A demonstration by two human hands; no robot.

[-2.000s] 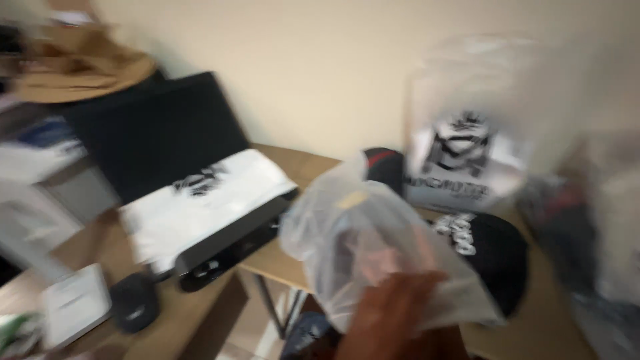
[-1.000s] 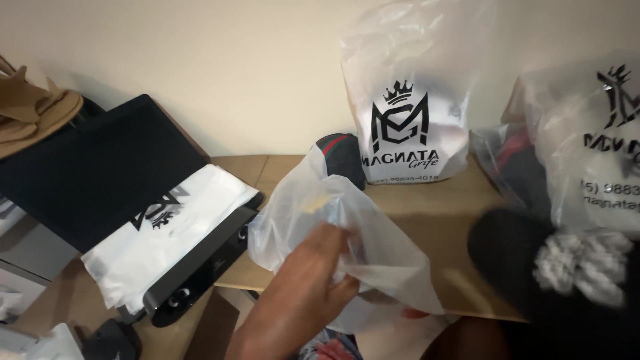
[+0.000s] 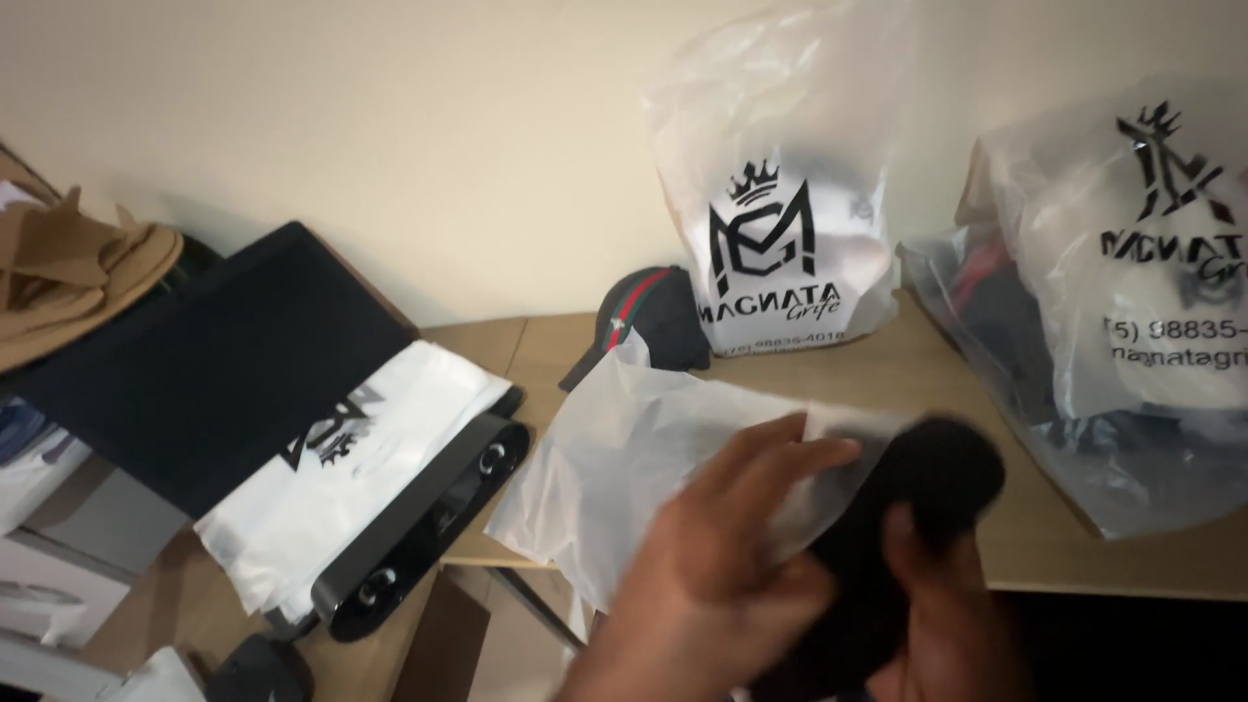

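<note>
Low in the head view, my left hand [image 3: 726, 536] grips the edge of a translucent plastic bag [image 3: 604, 468], its fingers bent over the opening. My right hand [image 3: 946, 604] holds a black cap [image 3: 848, 565] at the mouth of that bag; the cap is blurred and partly hidden by both hands. Just behind the bag sits a dark cap with a green and red stripe [image 3: 648, 312]. A filled, printed plastic bag [image 3: 780, 224] stands upright beside the striped cap, against the wall.
More filled plastic bags [image 3: 1150, 292] rest on the wooden table [image 3: 1033, 546] at the right. At the left are an open laptop [image 3: 234, 370] with white printed bags [image 3: 361, 468] over it, a black speaker bar [image 3: 424, 526], brown hats [image 3: 88, 273] and a dark mouse [image 3: 258, 671].
The black cap with white lettering, on the right one second ago, is now in my right hand by the bag's mouth. My left hand is still at the bag.
</note>
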